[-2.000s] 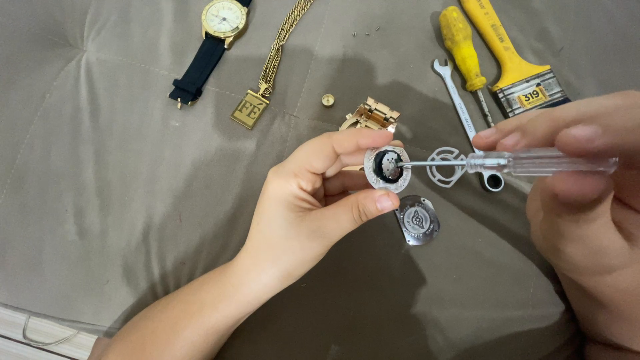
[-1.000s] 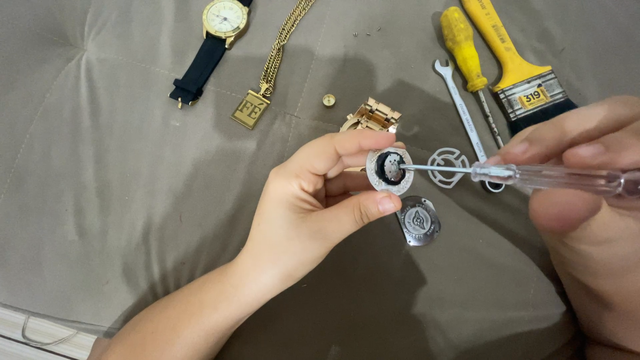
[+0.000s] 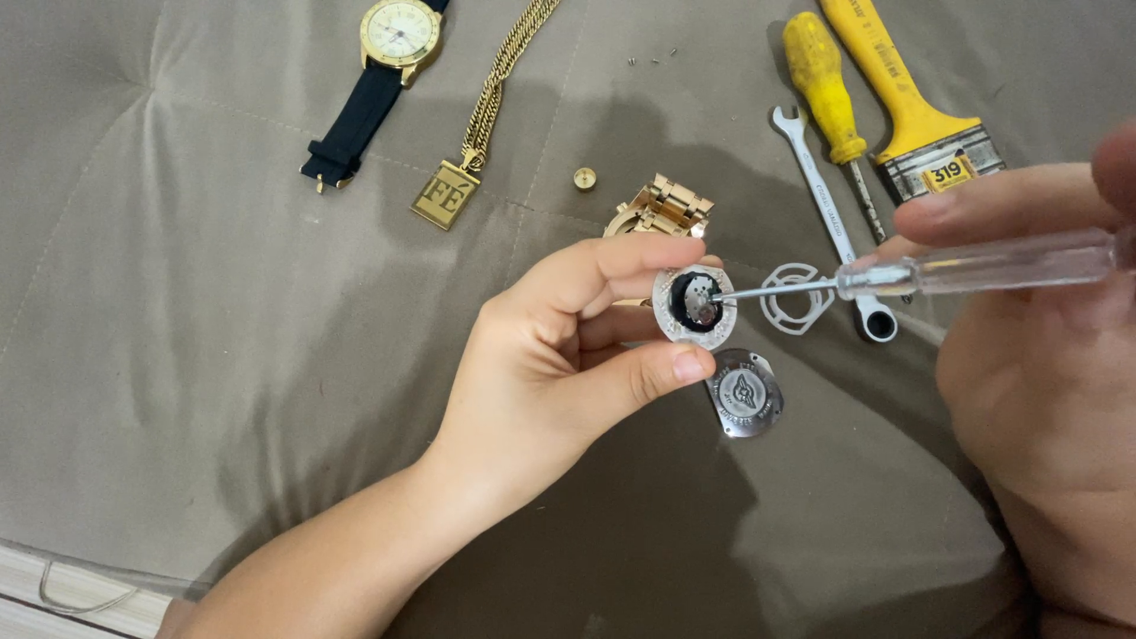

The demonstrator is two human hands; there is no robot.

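Note:
My left hand (image 3: 568, 337) pinches a round watch movement (image 3: 697, 303) by its rim between thumb and fingers, its back turned up. In my right hand (image 3: 1021, 311) is a small screwdriver with a clear handle (image 3: 976, 266), held level; its tip meets the movement near the middle. A gold-coloured watch case with metal bracelet (image 3: 661, 209) lies just beyond my left fingers, partly hidden. Below the movement lies a steel watch case back (image 3: 745, 393) with an emblem. The white plastic spacer ring (image 3: 797, 299) rests on the fabric beneath the screwdriver shaft.
On the grey cushioned fabric (image 3: 222, 355) lie a watch with dark strap (image 3: 401, 34), a gold-coloured chain with pendant (image 3: 446, 195), a small round brass-coloured part (image 3: 584, 179), tiny metal pieces (image 3: 655, 60), a combination wrench (image 3: 824, 204), a yellow-handled screwdriver (image 3: 815, 80) and a paintbrush (image 3: 923, 115).
The clear screwdriver's handle has shifted and tilted slightly in my right hand, while its tip stays at the movement. My left hand keeps its hold in nearly the same place.

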